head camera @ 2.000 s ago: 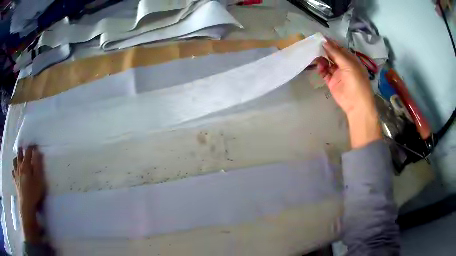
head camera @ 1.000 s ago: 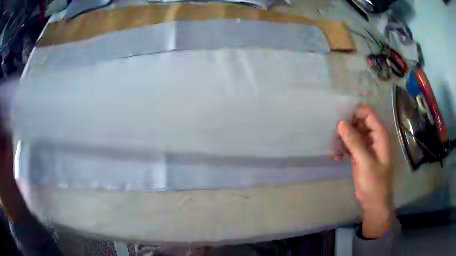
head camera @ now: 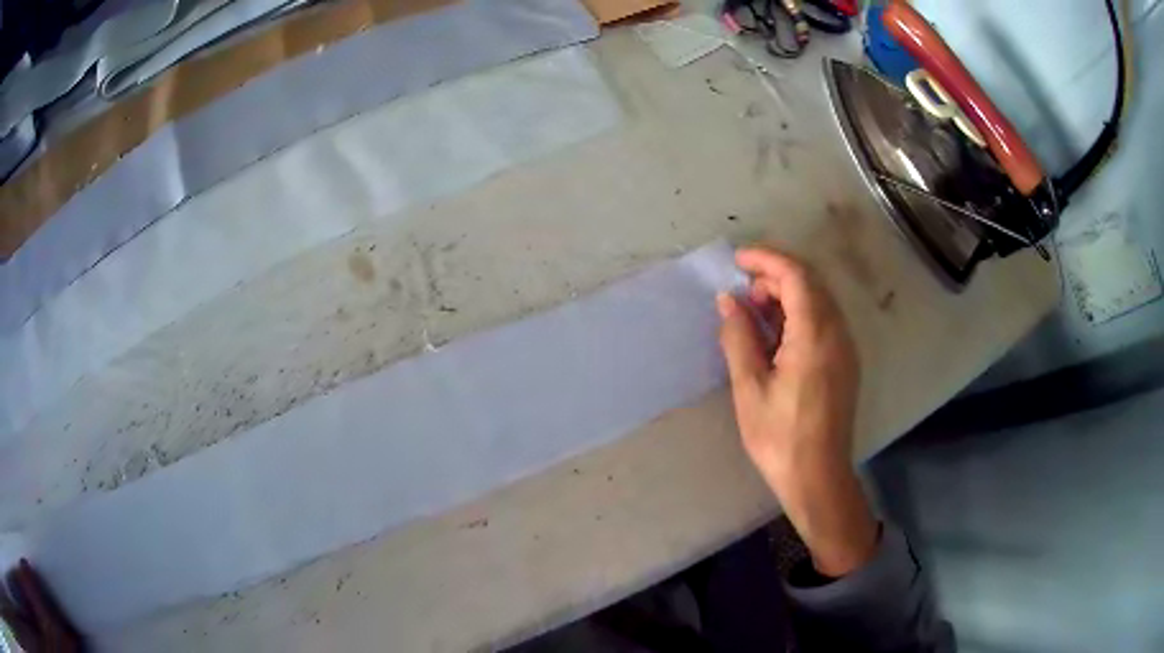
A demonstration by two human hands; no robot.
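A long pale lavender-grey fabric strip (head camera: 421, 408) lies slantwise along the near side of the table. Its right end looks paler, and I cannot tell whether a thin white layer lies on it. My right hand (head camera: 791, 364) is at that end, thumb and fingertips pinching the end edge. My left hand (head camera: 41, 615) is at the strip's left end, mostly cut off by the picture's edge; its grip is unclear. Farther back lie a whitish translucent strip (head camera: 434, 147), another lavender-grey strip (head camera: 332, 96) and a brown strip (head camera: 230, 77).
An iron (head camera: 913, 160) with a red-orange handle rests at the right, a blue object (head camera: 887, 49) beside it. Scissors (head camera: 817, 13) lie at the far edge, near a small pale scrap (head camera: 683, 41). Loose pale layers (head camera: 166, 45) lie at the back left. The stained table's edge curves at the near right.
The white strip, held up earlier and then blurred over the table, is no longer seen raised. My right hand has come to the near strip's right end. The view has shifted and tilted.
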